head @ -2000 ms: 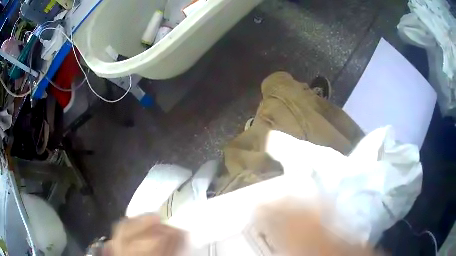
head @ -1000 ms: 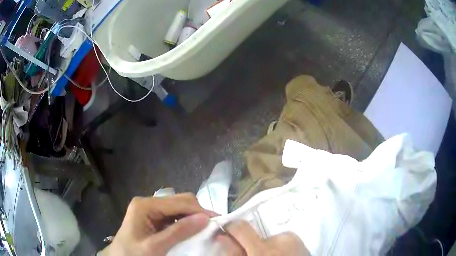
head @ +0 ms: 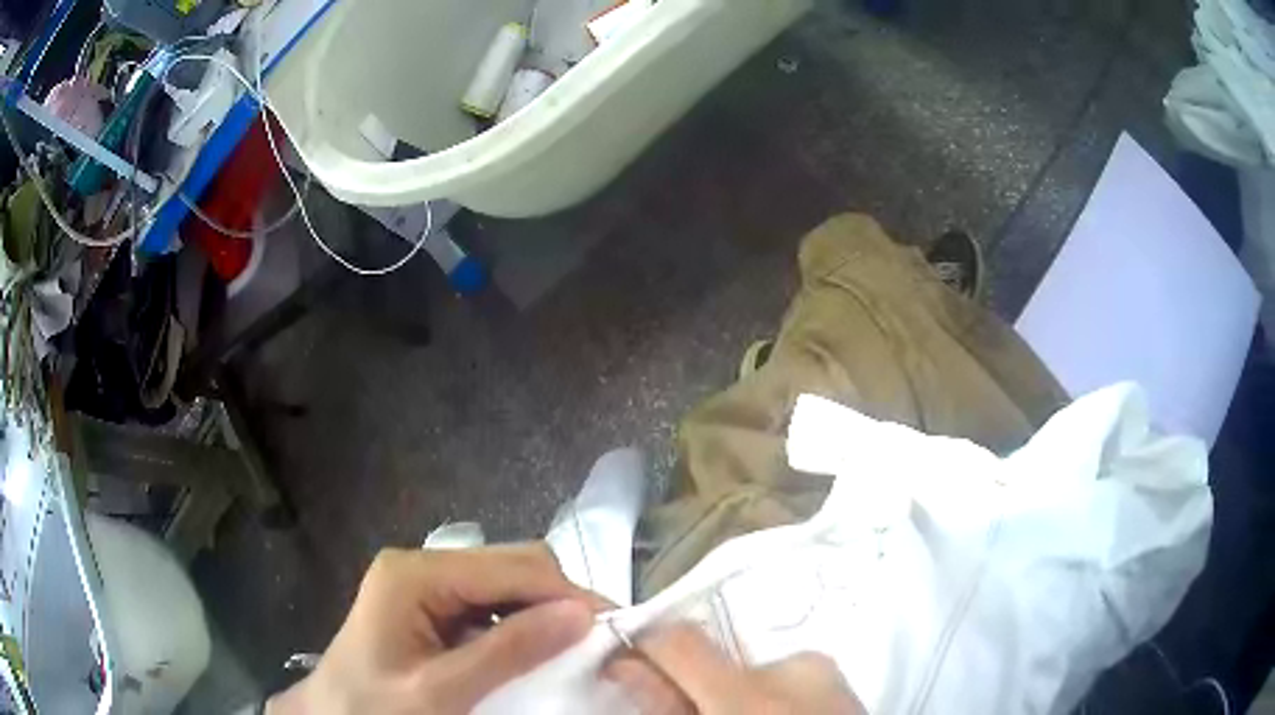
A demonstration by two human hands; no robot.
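A white garment (head: 895, 559) lies over the lap, with thin dark lines and stitching on it. My left hand (head: 455, 629) is at the bottom centre-left, its thumb and finger pinching the garment's folded edge. My right hand (head: 713, 677) is just to the right, its fingertips on the same edge, partly cut off by the bottom rim. A tiny dark or shiny line shows between the fingertips; I cannot tell if it is a tool or thread. A white end of the garment (head: 601, 524) hangs beyond my left hand.
A cream tub (head: 601, 119) with thread cones (head: 495, 70) stands at the upper left. A blue-edged table (head: 210, 168) with clutter and a white cord is at the left. Tan trousers (head: 867, 335) cover my leg. A white sheet (head: 1140, 279) and plastic bags (head: 1230, 84) are at right.
Since two seconds ago, the hands have come together and pinch the garment's edge, and the view has shifted. Over the last second the hands have barely moved.
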